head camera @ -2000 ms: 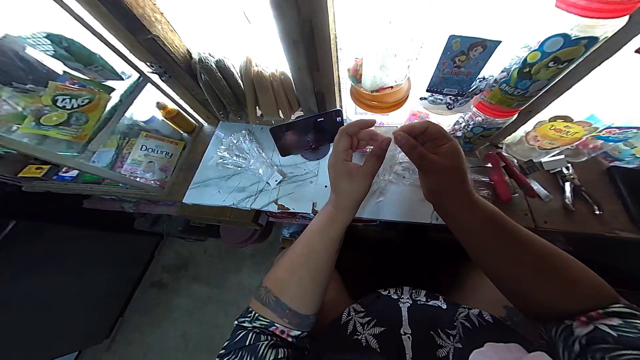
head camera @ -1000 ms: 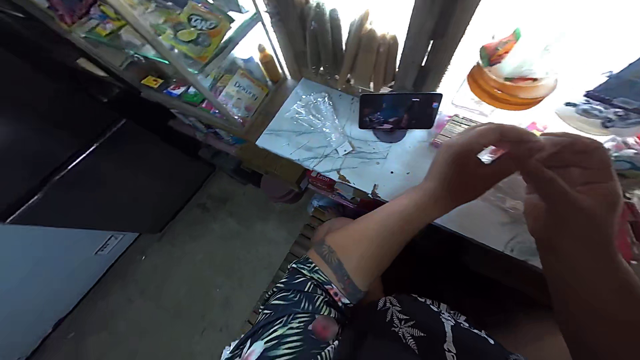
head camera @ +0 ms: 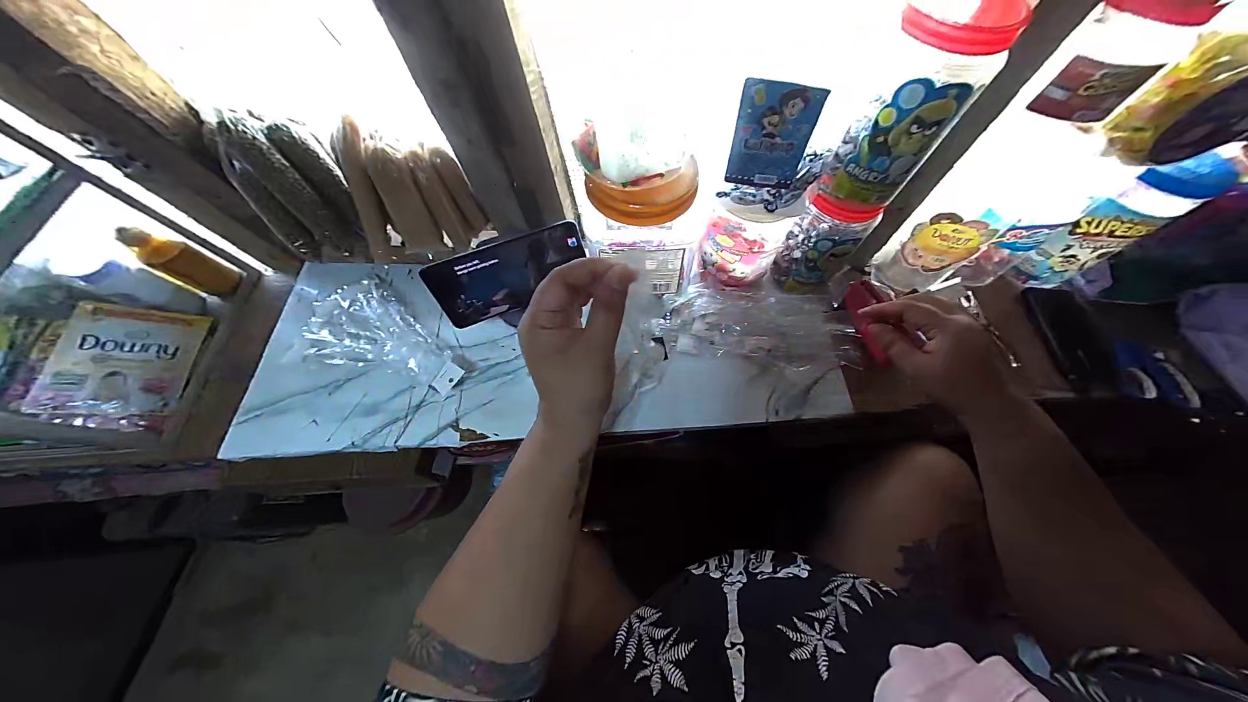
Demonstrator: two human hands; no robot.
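Note:
My left hand (head camera: 575, 336) is raised over the marble-patterned counter (head camera: 507, 400), thumb and forefinger pinched on a thin clear plastic piece (head camera: 639, 341) that hangs below them. My right hand (head camera: 941, 351) is at the right end of the counter, its fingers on a red-handled tool (head camera: 864, 317), perhaps a stapler; the hand partly hides it. Between the hands lie clear plastic wrappers (head camera: 760, 327). To the left, a pile of clear plastic (head camera: 370, 327) lies beside a smartphone (head camera: 502, 273), which is propped up and tilted behind my left hand.
Behind the counter stand a jar with an orange base (head camera: 642, 200), a red-lidded candy jar (head camera: 892, 146) and a pink candy pack (head camera: 736, 252). Metal pliers or cutters (head camera: 993, 331) and a black case (head camera: 1068, 331) lie at right. A wooden post (head camera: 478, 107) rises behind the phone.
My hands, close together in the earlier frames, are now apart. My right hand has moved right and down onto the red-handled tool. The view has swung back right.

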